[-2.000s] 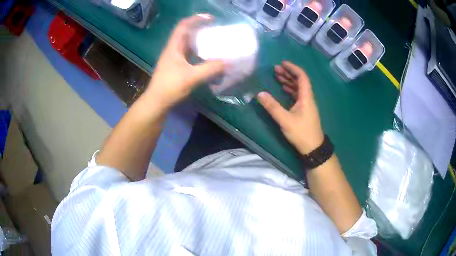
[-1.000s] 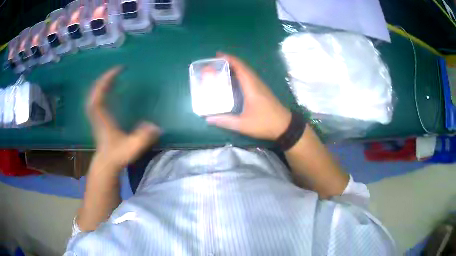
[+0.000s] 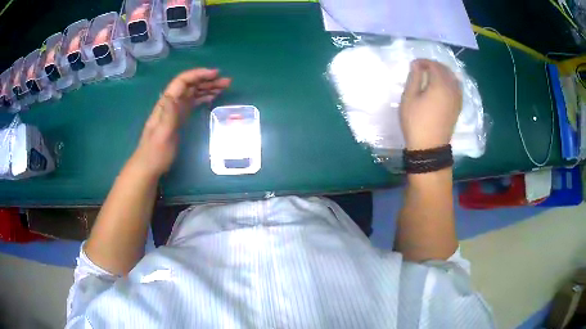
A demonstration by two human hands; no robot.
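Note:
A clear plastic box [image 3: 236, 139] lies alone on the green mat near the front edge, its top glaring white. My left hand [image 3: 173, 115] is just left of the box, raised and not touching it, fingers apart and empty. My right hand [image 3: 432, 103] is over the stack of poly bags [image 3: 372, 96], fingers curled down on its top. Whether a bag is pinched between the fingers cannot be seen.
A row of unbagged boxes [image 3: 106, 48] with pink and black contents runs along the far left. Bagged boxes [image 3: 24, 151] stand at the left edge. A white paper sheet [image 3: 398, 20] lies behind the bags. A thin cord [image 3: 532, 122] lies at the right.
My right hand has let go of the clear box, now on the mat, and moved right onto the bag stack. My left hand has moved right, closer to the box. The view has shifted.

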